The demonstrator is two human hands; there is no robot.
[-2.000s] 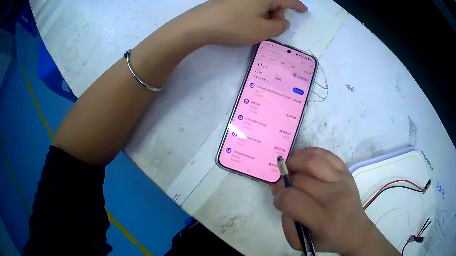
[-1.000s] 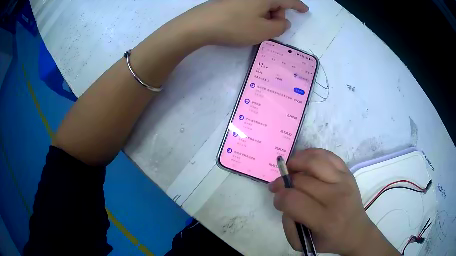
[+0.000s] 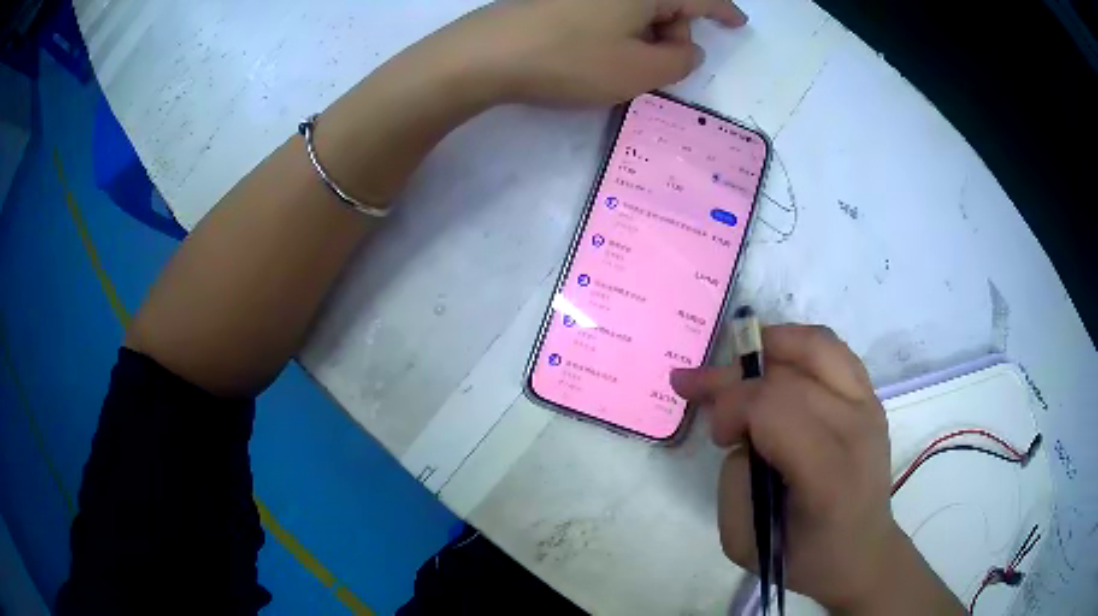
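A smartphone (image 3: 650,265) with a pink lit list screen lies face up on the white bench top. My left hand (image 3: 614,48) rests on the bench beyond the phone's top edge, its index finger stretched to the right, holding nothing. My right hand (image 3: 801,445) is at the phone's lower right edge, one fingertip over the screen's lower right corner. It holds black tweezers (image 3: 761,481), pale end up beside the phone and thin points down toward the picture's bottom edge.
A white panel (image 3: 963,481) with a lilac rim lies at the lower right, partly hidden by my right hand. A red-black wire harness (image 3: 963,439) curves over it. The scuffed bench top (image 3: 458,301) ends at the left above a blue floor (image 3: 301,481) with yellow lines.
My right hand has shifted right and turned; the tweezers have moved off the screen and stand more upright in view. My left hand has hardly moved.
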